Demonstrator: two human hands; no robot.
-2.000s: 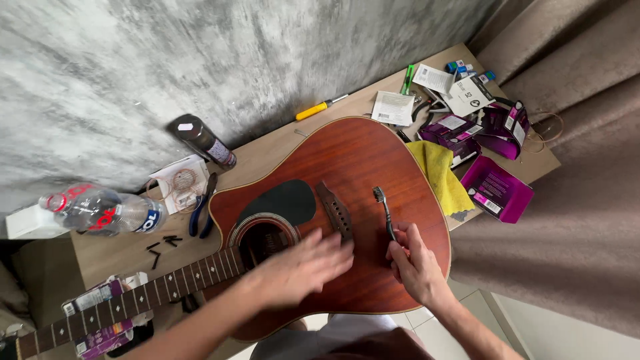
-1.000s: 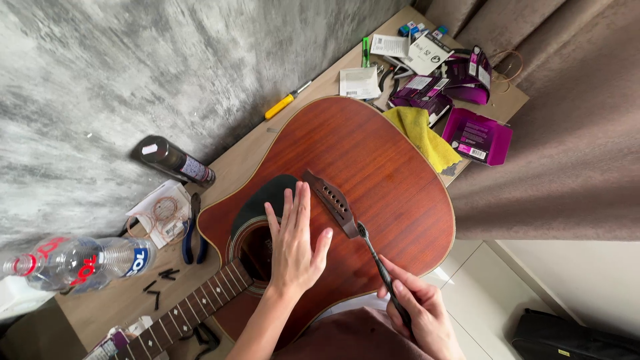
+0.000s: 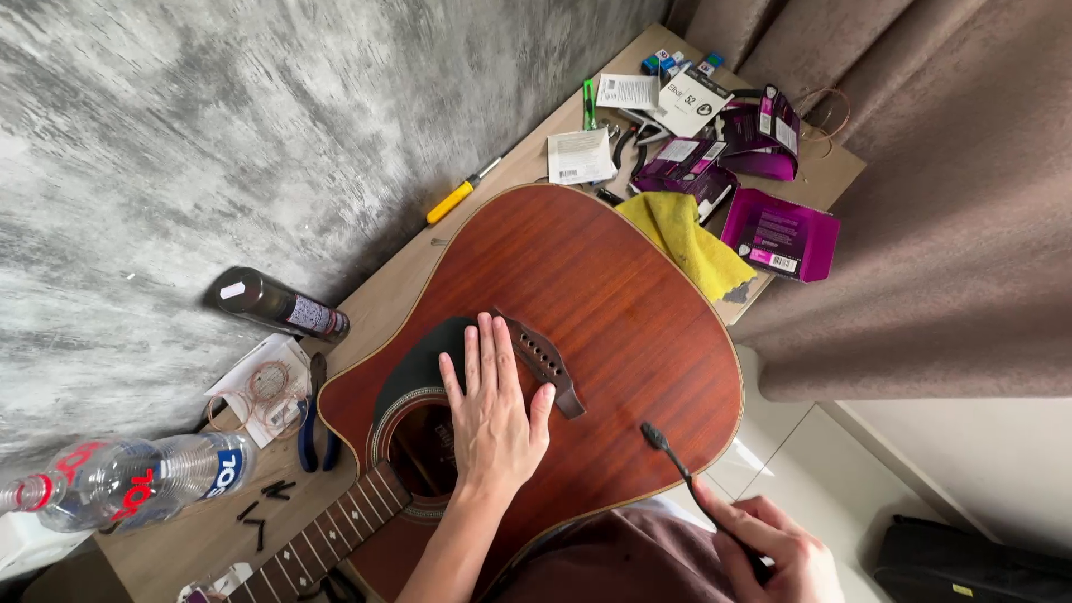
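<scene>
A reddish-brown acoustic guitar (image 3: 611,285) without strings lies face up across the table and my lap. My left hand (image 3: 498,402) rests flat, fingers spread, over the dark pickguard (image 3: 402,360) and the edge of the soundhole, beside the wooden bridge (image 3: 544,360) with its row of empty pin holes. In my right hand (image 3: 775,536), at the guitar's lower edge, is a black toothbrush (image 3: 680,469); its dark bristled head is over the top, to the right of the bridge.
Blue-handled pliers (image 3: 308,435), black bridge pins (image 3: 258,511), a plastic bottle (image 3: 151,481), a spray can (image 3: 280,306) and coiled strings (image 3: 270,389) lie left. Beyond the guitar are a yellow screwdriver (image 3: 456,197), yellow cloth (image 3: 687,239) and purple packaging (image 3: 783,234). A black case (image 3: 955,557) is on the floor.
The toothbrush head has moved from the end of the bridge to the right, toward the guitar's edge. My left hand, blurred over the top at first, now lies over the pickguard.
</scene>
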